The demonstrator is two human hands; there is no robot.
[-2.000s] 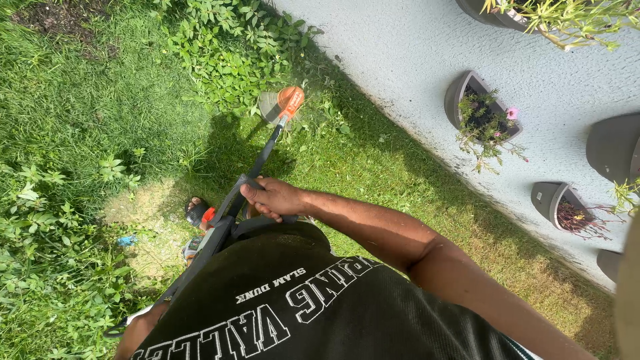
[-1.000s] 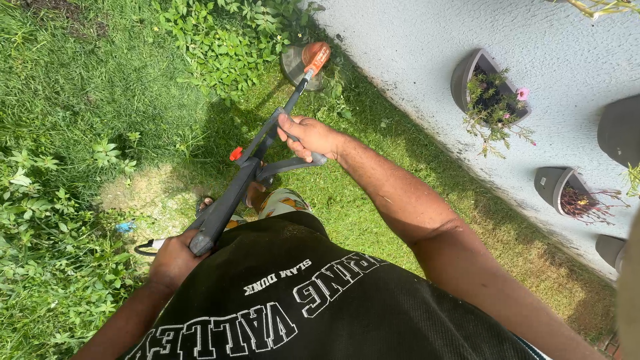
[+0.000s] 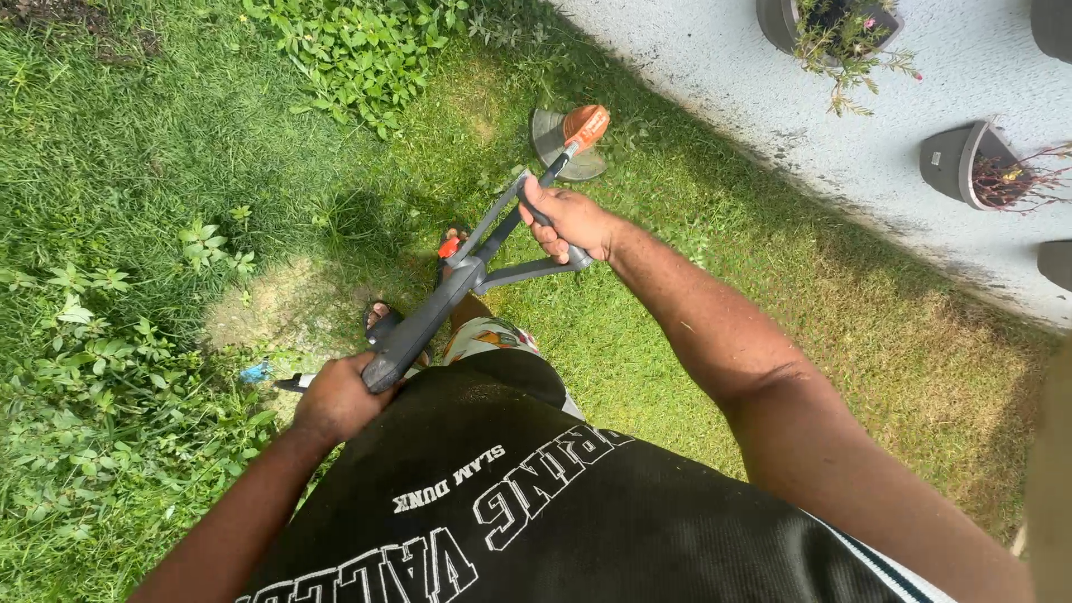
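Observation:
A string trimmer (image 3: 444, 306) with a dark grey body slants across my front. Its orange head (image 3: 586, 126) and round translucent guard (image 3: 550, 138) are low over the grass, near the base of the wall. My right hand (image 3: 565, 222) is closed around the grey loop handle (image 3: 536, 270), thumb along its upper part. At the rear end of the body, my left hand (image 3: 343, 398) grips the rear handle; its fingers are partly hidden. An orange-red part (image 3: 450, 246) sits beside the shaft, above my sandalled foot.
A pale textured wall (image 3: 720, 75) runs along the right, with grey half-round planters (image 3: 950, 163) fixed to it. Leafy weeds (image 3: 360, 59) grow at the top and more (image 3: 109, 377) on the left. A blue scrap (image 3: 255, 373) lies by a bare patch (image 3: 268, 306).
The trimmer head has swung from over by the weeds to further right beside the wall. My left hand, mostly hidden two seconds ago, shows at the rear of the trimmer. The view has shifted somewhat.

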